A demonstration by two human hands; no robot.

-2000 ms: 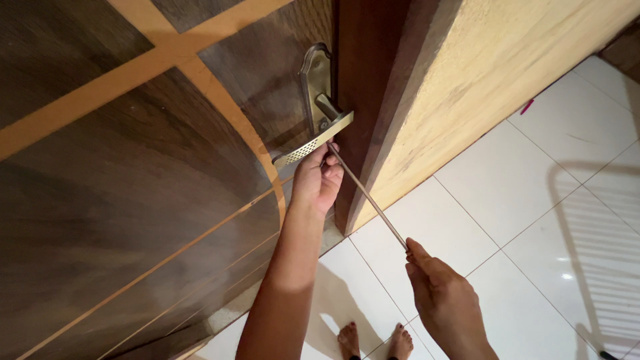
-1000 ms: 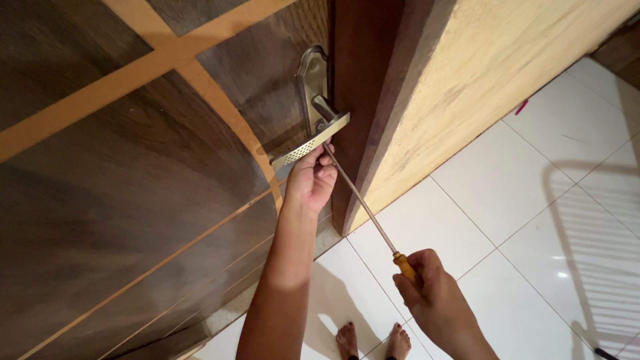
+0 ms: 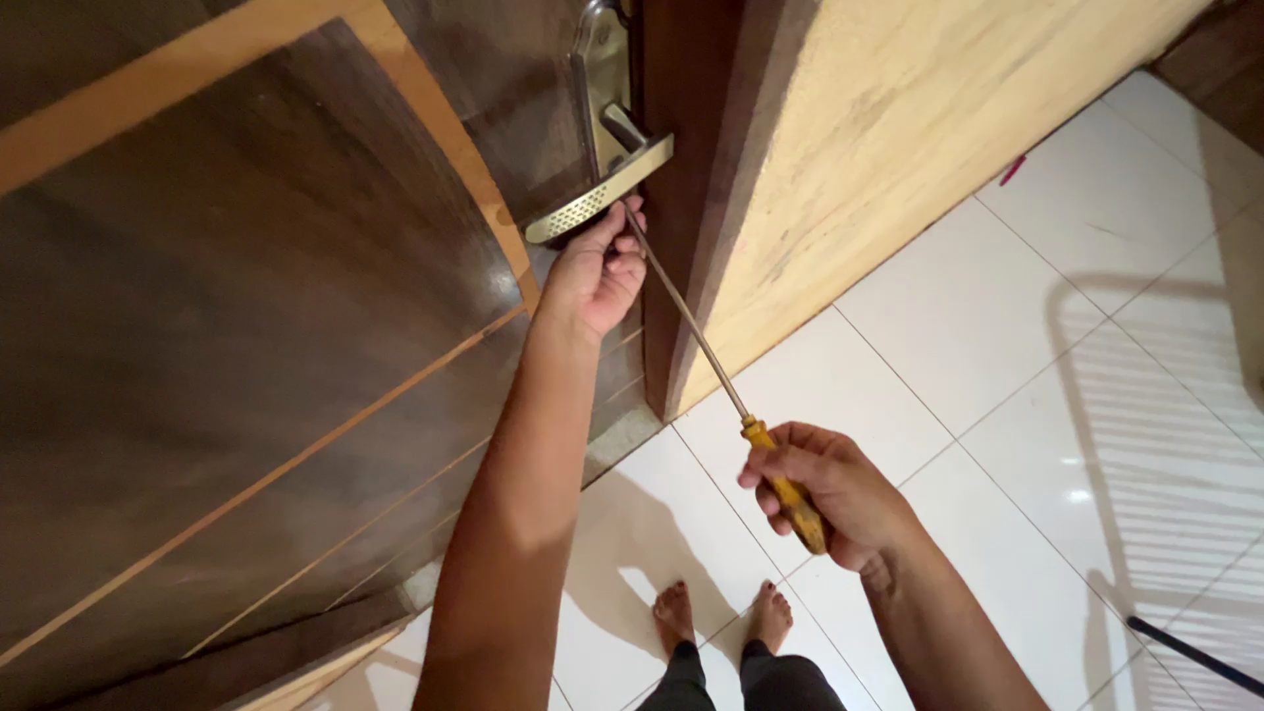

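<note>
My left hand (image 3: pixel 599 267) is just under the brass-coloured lever door handle (image 3: pixel 602 193), its fingers closed around the far end of a long screwdriver shaft (image 3: pixel 688 316). The shaft's tip is hidden by the fingers and the handle. My right hand (image 3: pixel 829 489) holds the screwdriver's yellow grip (image 3: pixel 790 499), lower and to the right, with the fingertips around it. The handle stands out from its backplate (image 3: pixel 604 74) on a dark wooden door (image 3: pixel 296 247) with lighter inlaid strips.
Right of the handle stands the dark door frame (image 3: pixel 691 148), beside a yellowish wall (image 3: pixel 889 128). White floor tiles (image 3: pixel 869 365) lie below, with my bare feet (image 3: pixel 770 617) on them. A small pink object (image 3: pixel 1012 170) lies near the wall, and a black rod (image 3: pixel 1195 657) is at lower right.
Two seconds ago my right hand covered the screwdriver's grip; now the yellow grip shows between opened-up fingers. My left hand remains under the handle.
</note>
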